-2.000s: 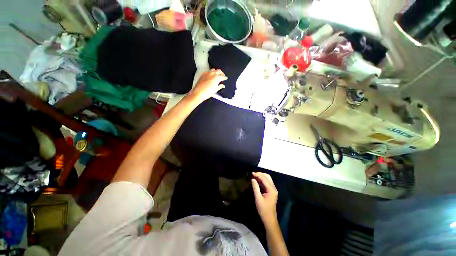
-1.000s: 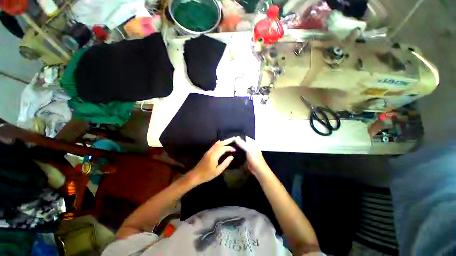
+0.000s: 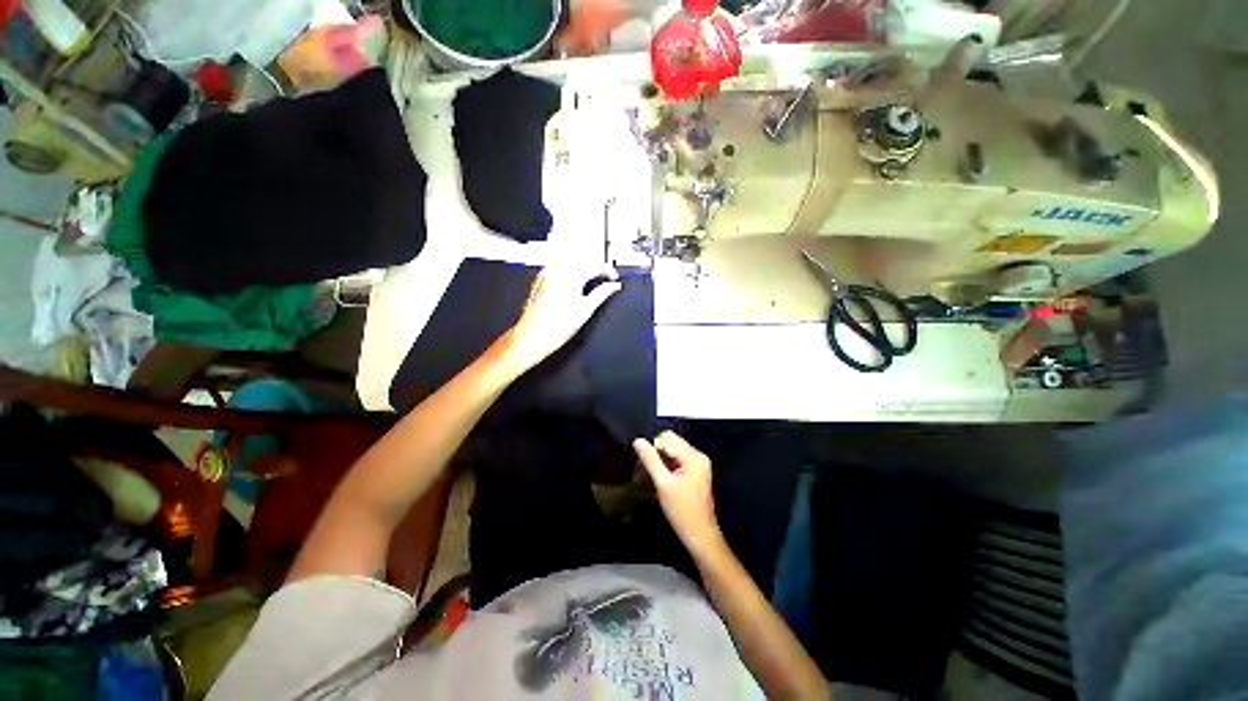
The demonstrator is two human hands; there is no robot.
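A black fabric panel (image 3: 472, 322) lies on the white table's front edge and hangs toward the lap. Its right edge lies just below the needle area (image 3: 671, 247) of the cream sewing machine (image 3: 944, 192). My left hand (image 3: 559, 318) lies on the panel's upper part, fingertips near the needle area. My right hand (image 3: 678, 482) pinches the panel's lower right corner at the table edge. A smaller black panel (image 3: 504, 151) lies alone at the back. A pile of black panels (image 3: 288, 185) lies at the left over green cloth (image 3: 240, 318).
Black-handled scissors (image 3: 871, 326) lie below the machine arm. A red bottle (image 3: 695, 55) and a metal bowl with green contents (image 3: 486, 60) stand behind. A reddish wooden chair (image 3: 205, 425) is at the left, a light blue cloth (image 3: 1163, 548) at the right.
My hands were together at the panel's lower edge. My left hand has moved up near the needle area, and my right hand is now at the lower right corner. The view has shifted.
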